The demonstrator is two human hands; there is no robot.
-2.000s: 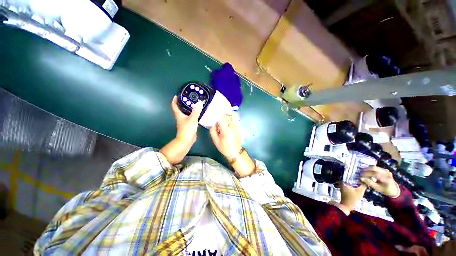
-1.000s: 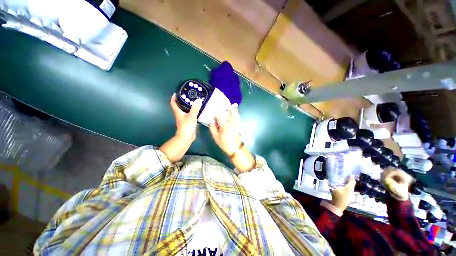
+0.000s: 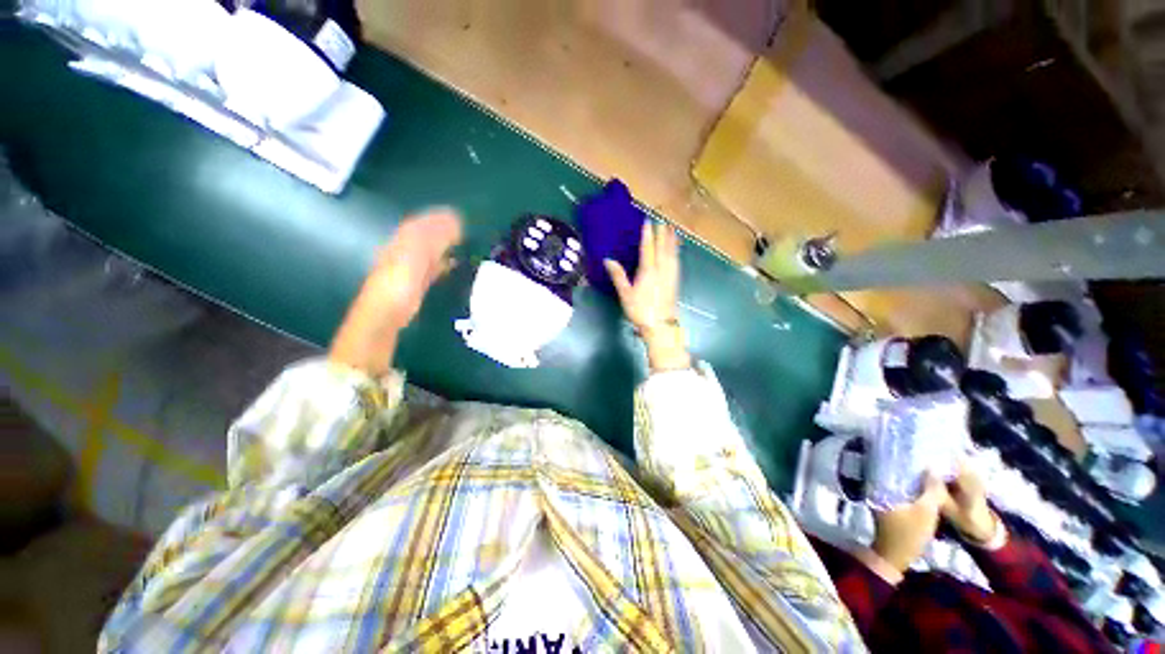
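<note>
A security camera (image 3: 517, 307) rests on the green bench in front of me, its white body toward me and its black ball head with lit-looking dots toward the back. My left hand (image 3: 415, 256) is in the air to the left of it, blurred, touching nothing. My right hand (image 3: 652, 279) is to the right of the camera, fingers spread, at the edge of the crumpled purple cleaning cloth (image 3: 611, 230). I cannot tell whether it presses on the cloth; it does not grip it.
White camera units in clear wrap (image 3: 288, 109) lie at the upper left. A metal post (image 3: 971, 259) crosses at the right, with a small greenish bottle (image 3: 795, 258) beside it. A co-worker's hands (image 3: 913, 521) hold a clear-wrapped unit by rows of cameras (image 3: 869, 383).
Both hands have let go of the camera and moved apart, left hand leftward, right hand to the cloth. The camera has turned, its white body now toward me. The view has shifted slightly.
</note>
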